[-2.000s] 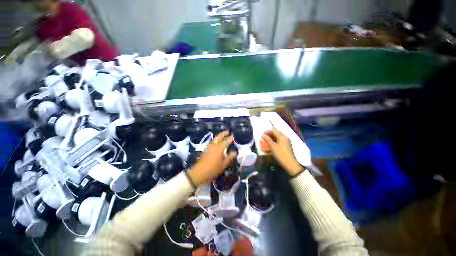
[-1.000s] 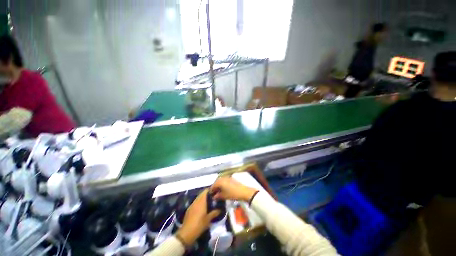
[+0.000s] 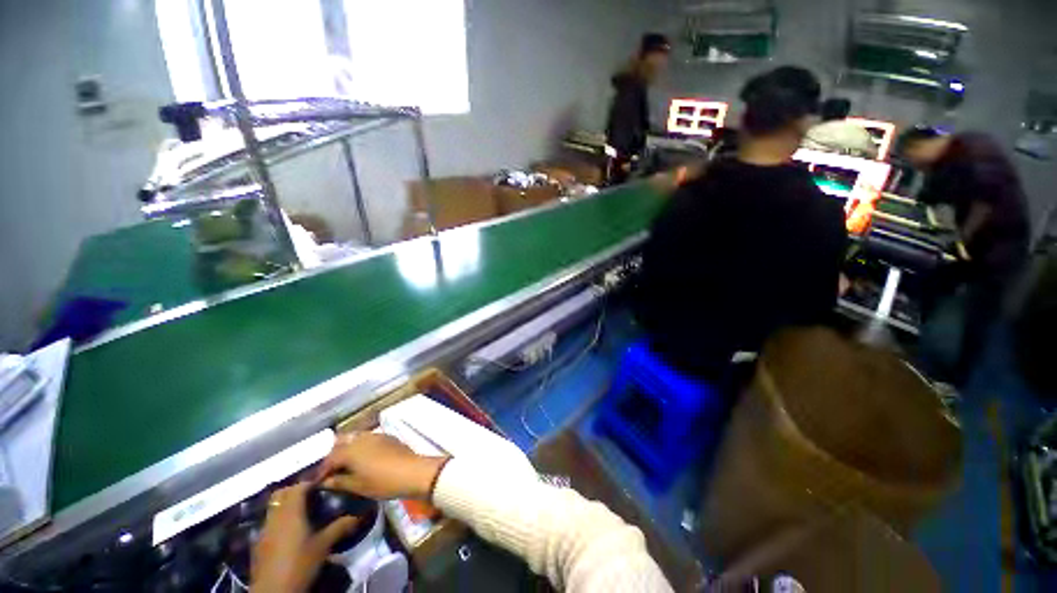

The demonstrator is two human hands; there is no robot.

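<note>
My right hand [image 3: 380,466] reaches in from the right, its fingertips at the top of a glossy black camera ball [image 3: 336,505]. My left hand [image 3: 290,542] is beside the same ball, thumb and fingers around its left side. The camera's white body [image 3: 377,558] shows below the ball. Any small piece between my fingers is too small to tell. More black balls [image 3: 174,565] stand to the left, dark and blurred. An orange piece [image 3: 408,517] lies in the shallow brown carton tray [image 3: 468,400], with long white sleeves [image 3: 454,431] over it.
A long white strip [image 3: 238,489] lies between the balls and the metal rail of the green conveyor [image 3: 290,336]. A seated person in black [image 3: 748,255], a blue stool [image 3: 658,411] and a large brown carton [image 3: 852,429] are at right. Other people stand farther back.
The view has swung up and to the right, so the camera pile has mostly left the picture. My right hand has moved from the orange piece to the black ball, beside my left hand.
</note>
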